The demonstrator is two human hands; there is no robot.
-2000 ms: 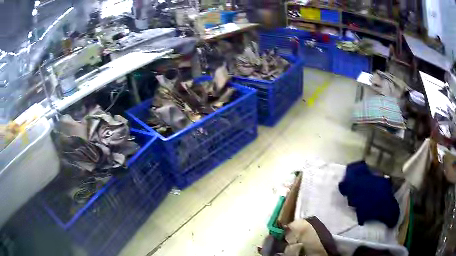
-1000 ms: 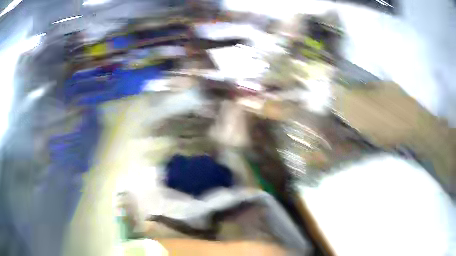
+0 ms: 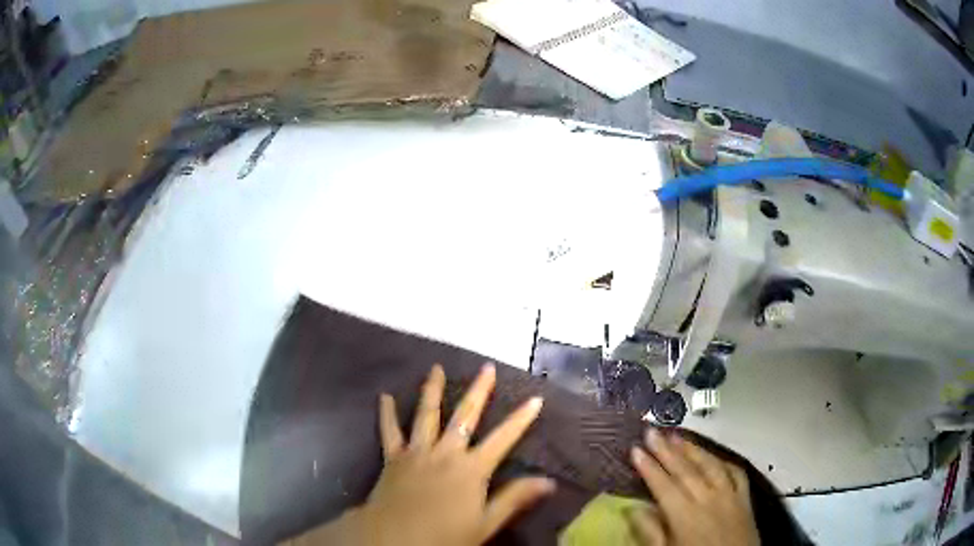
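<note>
A dark brown panel [image 3: 320,405] lies on the white machine table, its right part reaching to the sewing machine [image 3: 812,288]. My left hand [image 3: 449,480] lies spread on the panel, fingers apart, pressing it flat. My right hand [image 3: 694,491] rests on the panel's right part, close below the machine's needle area, fingers near each other. A small yellow-green piece [image 3: 609,520] shows beside and partly under my right hand. Whether my right fingers grip it cannot be told. The needle and presser foot are not clear.
An open notebook [image 3: 598,43] lies behind the table. Brown cardboard [image 3: 288,53] and clear plastic wrap [image 3: 64,277] lie along the back and left. A blue tube [image 3: 780,171] runs over the machine head. Red-handled snips [image 3: 948,485] are at the far right.
The view has swung from the floor, blue crates and bin to the machine table. Both my hands and the dark panel have come into view.
</note>
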